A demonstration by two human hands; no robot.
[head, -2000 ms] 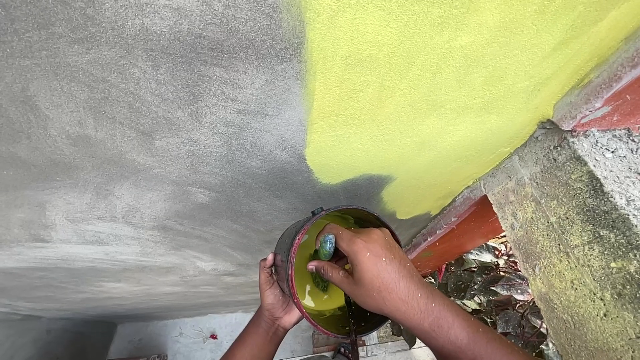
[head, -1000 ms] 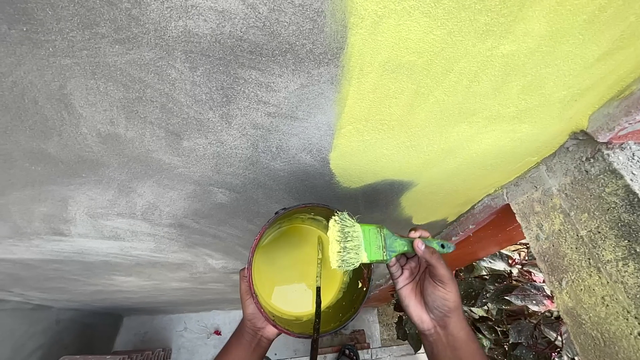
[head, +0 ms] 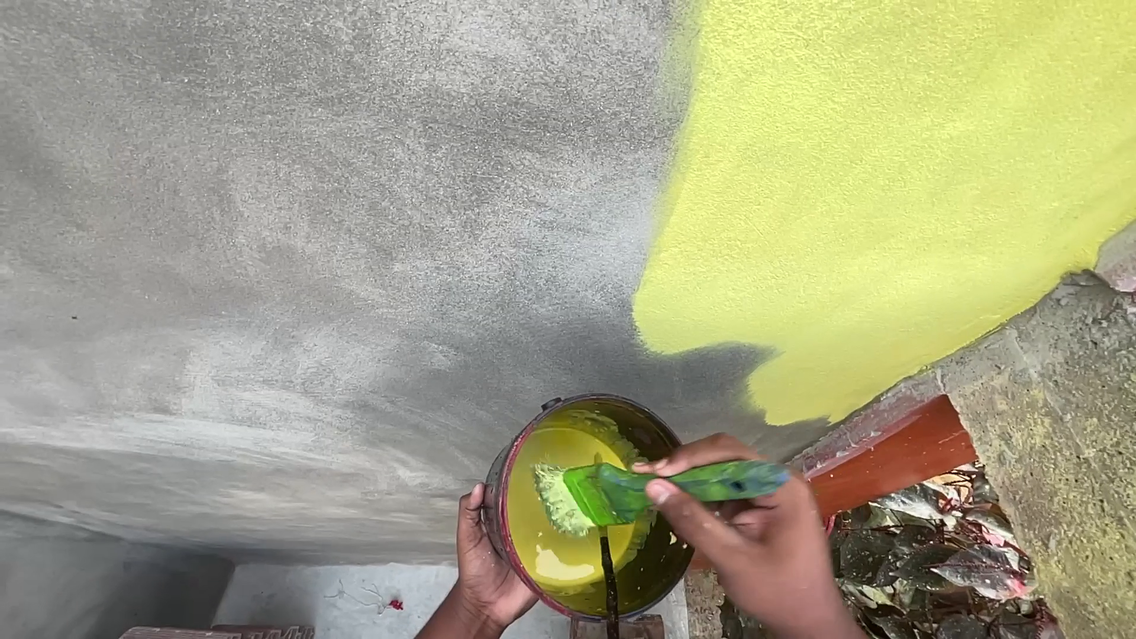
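Observation:
My left hand [head: 490,564] holds the dark round bucket [head: 508,524] from its lower left side, with the fingers at the outer wall. Yellow-green paint [head: 555,444] lies in the bucket, and a thin dark stick [head: 609,568] leans across the opening. A paintbrush [head: 683,484] with a green, paint-stained handle is gripped by my right hand [head: 754,524]. Its bristles are coated in light yellow paint and are over the bucket's opening; whether they touch the paint, I cannot tell.
Behind the bucket is a grey plastered wall [head: 355,266], with a bright yellow painted area [head: 887,177] at the right. A red-orange band [head: 896,453], dark-leaved plants [head: 932,550] and a paint-speckled concrete edge [head: 1065,444] are at lower right. A pale floor [head: 337,595] shows below.
The brush was partly inside the bucket, then lifted out at its right side with bristles facing left. Now my right hand has moved it left over the paint.

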